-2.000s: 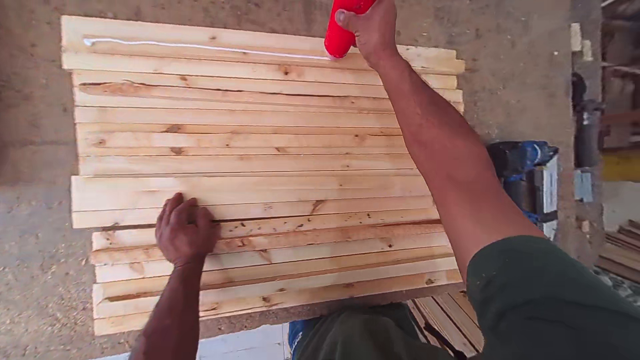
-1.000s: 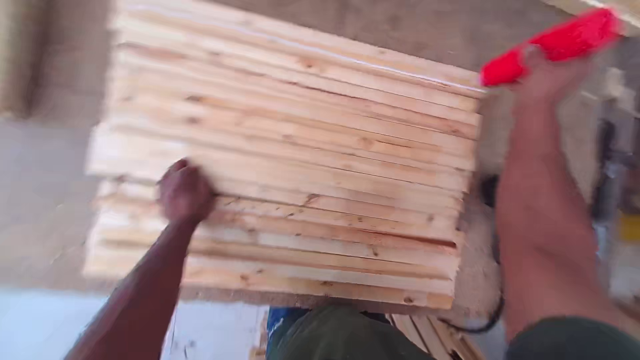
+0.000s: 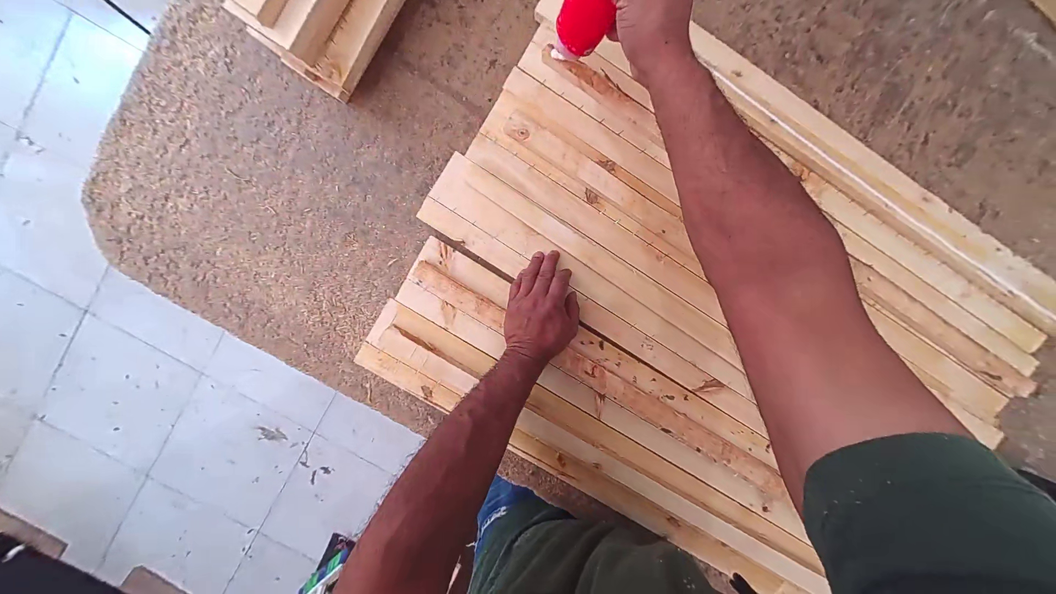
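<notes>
Pine strips (image 3: pixel 610 202) lie side by side across the work surface, with uneven ends. My right hand (image 3: pixel 656 29) holds a red squeeze bottle (image 3: pixel 584 26) at the top, its white tip down at the left end of a strip near the far side. A line of white glue (image 3: pixel 858 177) runs along the strip beyond it, partly hidden by my right forearm. My left hand (image 3: pixel 542 309) rests flat on the strips, fingers spread a little, beside a dark gap between two of them.
A stack of more wooden pieces (image 3: pixel 330 41) sits at the upper left. Sawdust covers the brown work surface (image 3: pixel 272 206), whose rounded edge is at the left. White floor tiles (image 3: pixel 165 396) show below, and my legs are at the bottom.
The red bottle in my right hand has moved from the far strip's right end back to the left end of the strips. My left hand stays on the wood. The view has swung left and turned.
</notes>
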